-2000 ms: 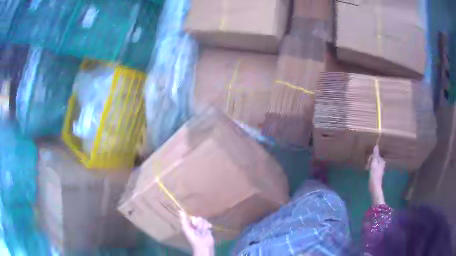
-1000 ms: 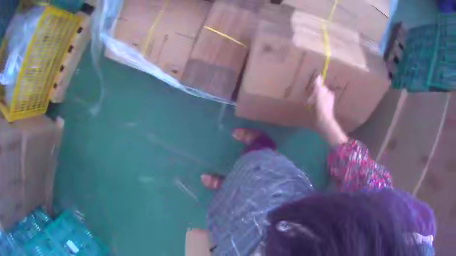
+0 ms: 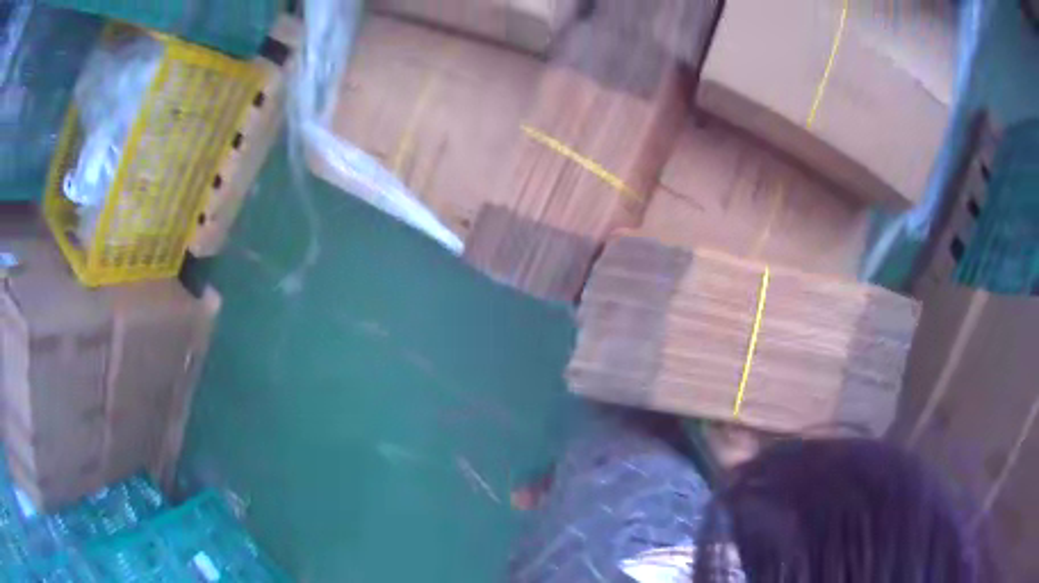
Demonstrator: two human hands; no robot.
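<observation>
A bundle of flattened cartons (image 3: 706,330) is right in front of me, its layered edges facing up and a yellow strapping band (image 3: 753,342) around its middle. A blurred bit of skin, apparently my right hand (image 3: 731,442), shows at the bundle's near edge, below the band. Its fingers are hidden by the bundle and by dark hair, so its grip cannot be made out. My left hand is not in view.
More strapped carton bundles (image 3: 570,148) lie beyond, with clear film (image 3: 387,188) along their edge. A yellow plastic crate (image 3: 171,159) with film stands upper left, above a large carton (image 3: 103,364). Green crates are lower left and at right (image 3: 1008,216). Green floor (image 3: 376,399) lies between.
The right bundle has turned, so its layered edges now show instead of its printed face. My right hand has gone mostly out of sight. The carton held in my left hand earlier is out of view.
</observation>
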